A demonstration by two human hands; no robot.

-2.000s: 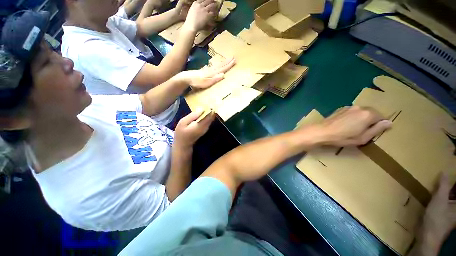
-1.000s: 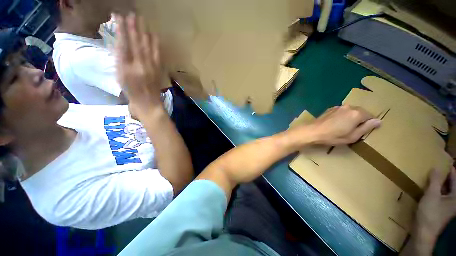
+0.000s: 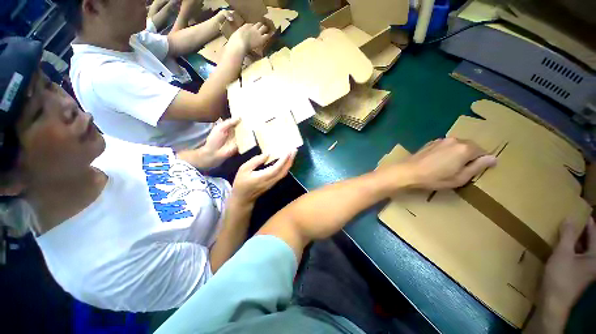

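A tan die-cut blank [image 3: 536, 189] with short dark slots and a rounded flap lies in front of me at the right, partly folded, with a darker narrow wall strip [image 3: 506, 222] standing across it. My left hand [image 3: 451, 164] rests on the blank at the strip's upper left end, fingers curled around its edge; the fingertips are partly hidden. My right hand [image 3: 570, 267] is at the strip's lower right end, near the picture's right edge and partly cut off. Its fingers are at the cardboard edge.
A person at my left holds another blank [image 3: 327, 62]; a second person sits beyond. A stack of blanks [image 3: 359, 107] and an open-lid box [image 3: 356, 32] stand on the green table [image 3: 418, 104]. A grey vented case [image 3: 523, 72] stands behind. A cardboard scrap [image 3: 332, 145] lies nearby.
The neighbour's blank was flat on the table, was lifted and turned, and is now held lower in both hands. My hands stay in the same places on my blank.
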